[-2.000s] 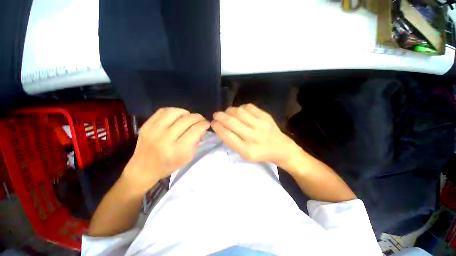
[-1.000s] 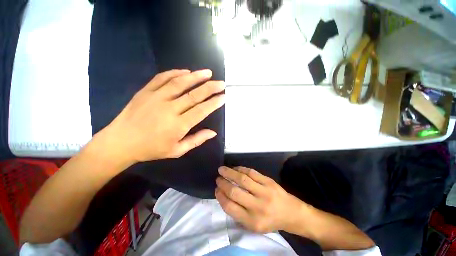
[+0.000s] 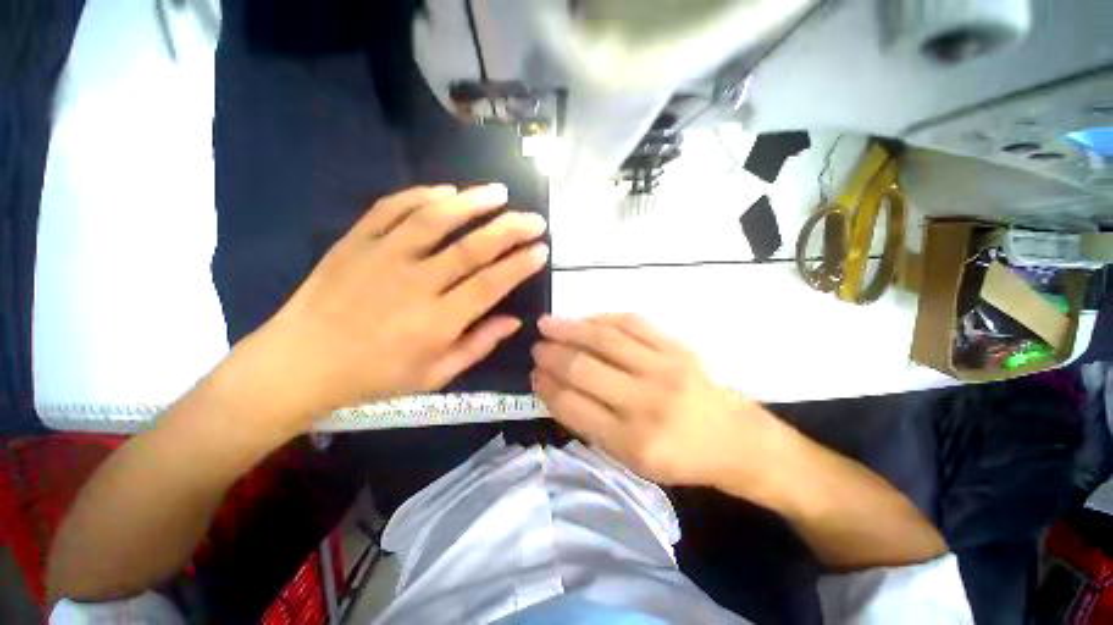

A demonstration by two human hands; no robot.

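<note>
A long dark cloth panel lies on the white sewing table, its right edge running up to the lit presser foot of the sewing machine. My left hand lies flat on the cloth with fingers spread, fingertips near the right edge. My right hand is at the near end of that edge, its fingertips touching or pinching the cloth. Its thumb is hidden, so the exact grip is partly hidden.
Black scraps, yellow-handled scissors and a cardboard box lie at right. A ruler runs along the front edge. A red basket stands at lower left, with dark cloth below the table at right.
The cloth has moved forward under the machine and its near end is now on the table. My right hand has moved up with the edge. The machine head has come into view.
</note>
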